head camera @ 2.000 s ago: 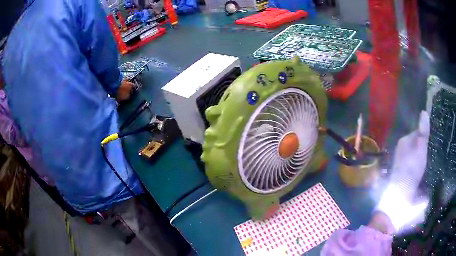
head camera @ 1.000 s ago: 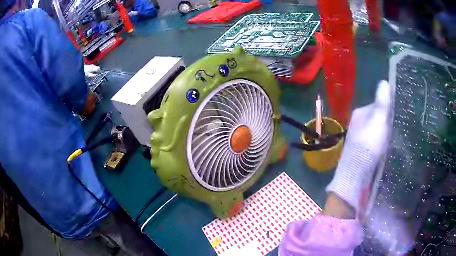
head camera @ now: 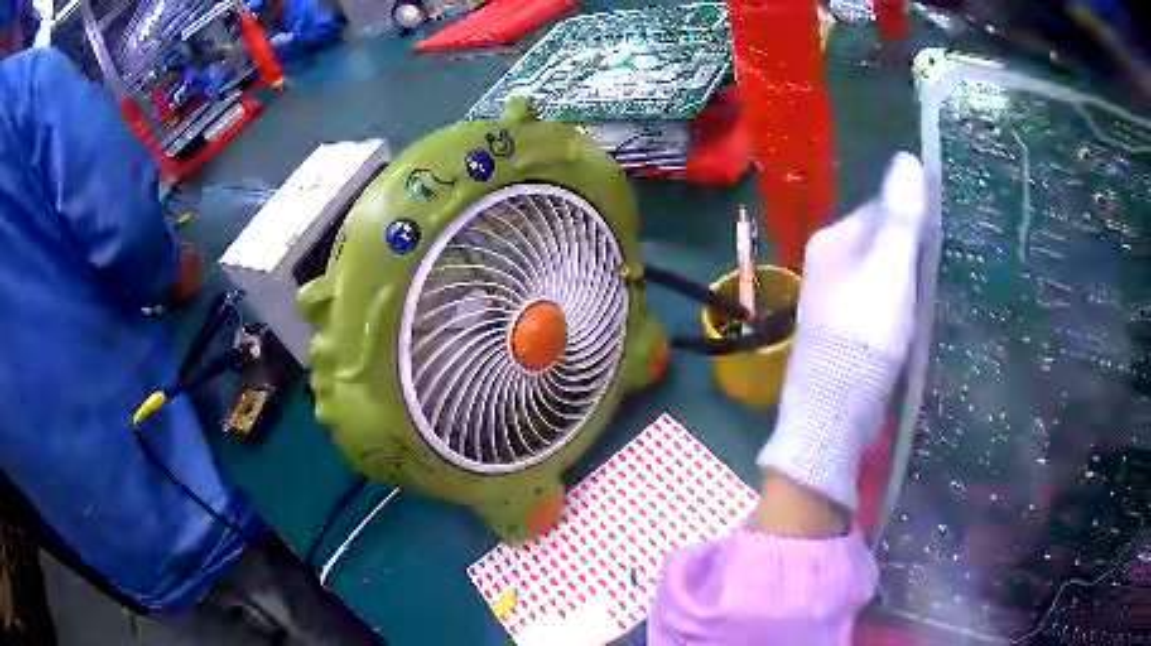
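Observation:
A large green circuit board [head camera: 1022, 341] fills the right side, its flat side with silvery solder points and a pale border towards me. My left hand [head camera: 858, 316], in a white knit glove under a pink sleeve, grips the board's left edge. Its fingertips point up along the border, and the fingers behind the edge are hidden. The board's right part is cut off by the picture's edge. My right hand is not in view.
A green fan [head camera: 480, 328] stands left of my hand, a yellow cup [head camera: 754, 372] with tools between them. A red-marked sheet [head camera: 631, 517] lies in front. Behind are a red post [head camera: 785, 126], another board [head camera: 606, 63] and a white box [head camera: 303, 208]. A person in blue [head camera: 88, 316] is at left.
The view has turned to the right, so the fan, cup and blue-clad person have shifted left. More of the board shows. My left hand stays at its left edge.

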